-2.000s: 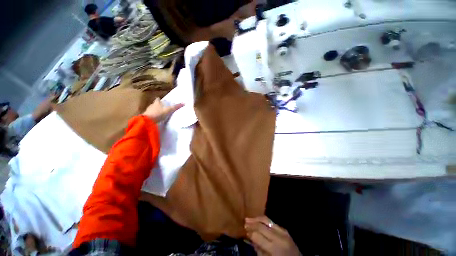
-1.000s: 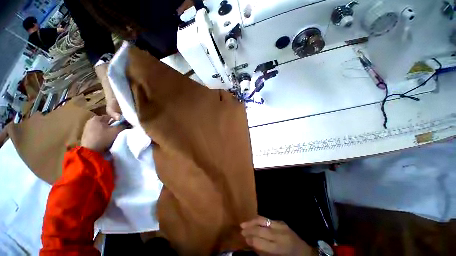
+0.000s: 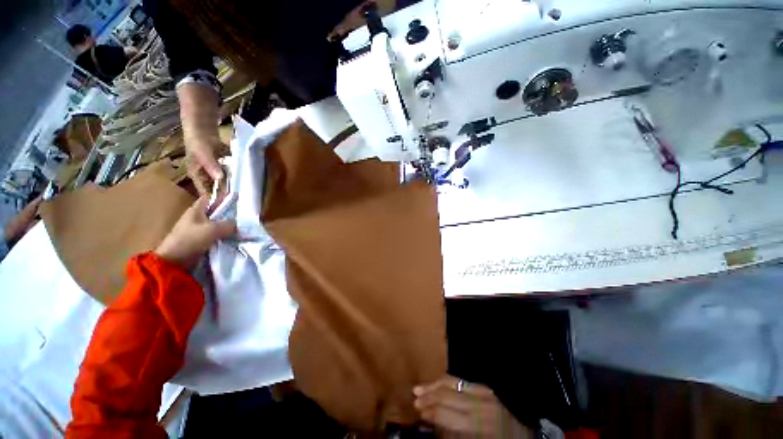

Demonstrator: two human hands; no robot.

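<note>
A large brown panel [image 3: 369, 283] with white backing [image 3: 249, 317] lies across the table's left end, its upper right corner beside the presser foot and needle [image 3: 427, 168]. My left hand [image 3: 191, 233], in a red-orange sleeve, grips the white backing at the panel's left part. Another person's hand [image 3: 203, 159] holds the same white part just above mine. My right hand [image 3: 464, 408], with a ring, holds the panel's lower right edge below the table's front edge. The fingertips on the far side of the cloth are hidden.
The white sewing machine head [image 3: 369, 94] stands behind the panel. Pink-red snips [image 3: 657, 143] with dark cord lie on the machine bed. A pile of brown and white panels [image 3: 120, 214] is at left, beige strap bundles [image 3: 142, 94] behind. A person in dark clothes stands opposite; another [image 3: 94, 56] is farther back.
The other person's arm has come into view and its hand now holds the white backing beside my left hand. My left hand has shifted left and down in view. The view has shifted over the machine.
</note>
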